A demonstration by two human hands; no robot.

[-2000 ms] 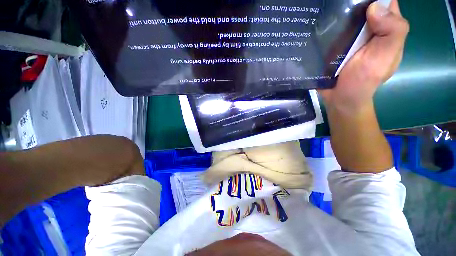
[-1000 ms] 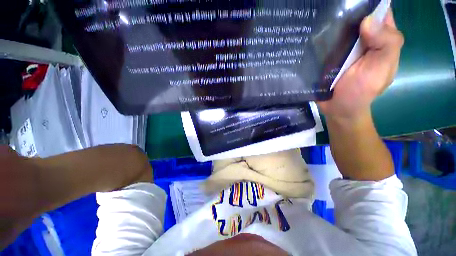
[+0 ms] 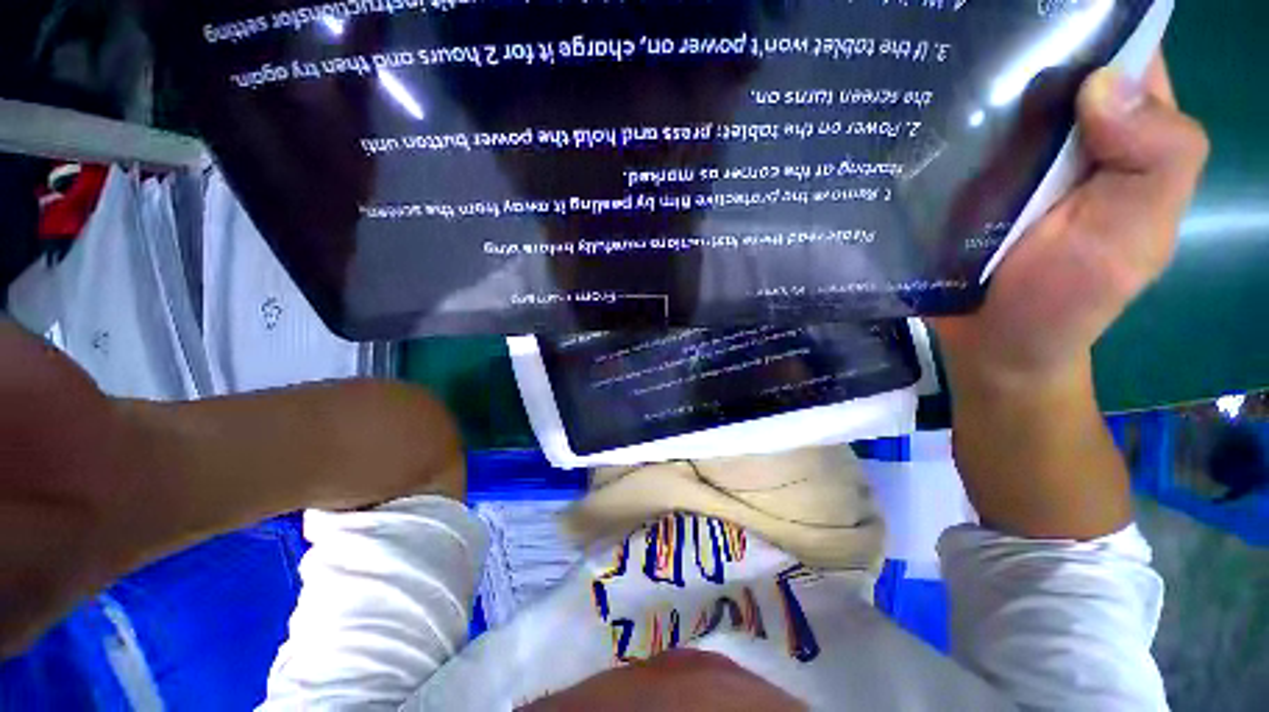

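A large glossy dark printed protective film (image 3: 599, 181) with white text, upside down in view, fills the top of the picture, close to the camera. Its white backing sheet shows along the right edge. My right hand (image 3: 1099, 223) grips that right edge, thumb on the front. My left forearm is bent at the left, but my left hand is out of the picture. Below the film, a second dark printed film with a white border (image 3: 724, 376) lies at the bench edge, its upper part hidden.
Frosted grey-white bundles (image 3: 265, 306) stand at the left, with a red object (image 3: 70, 202) behind them. The green bench top (image 3: 1211, 306) shows at the right. Blue crates (image 3: 195, 626) are below left, with pale sheets (image 3: 522, 549) near my lap.
The held film now reaches lower and further right, and my right hand has moved right with it. Its tilt and reflections differ. My left forearm has shifted slightly right and down.
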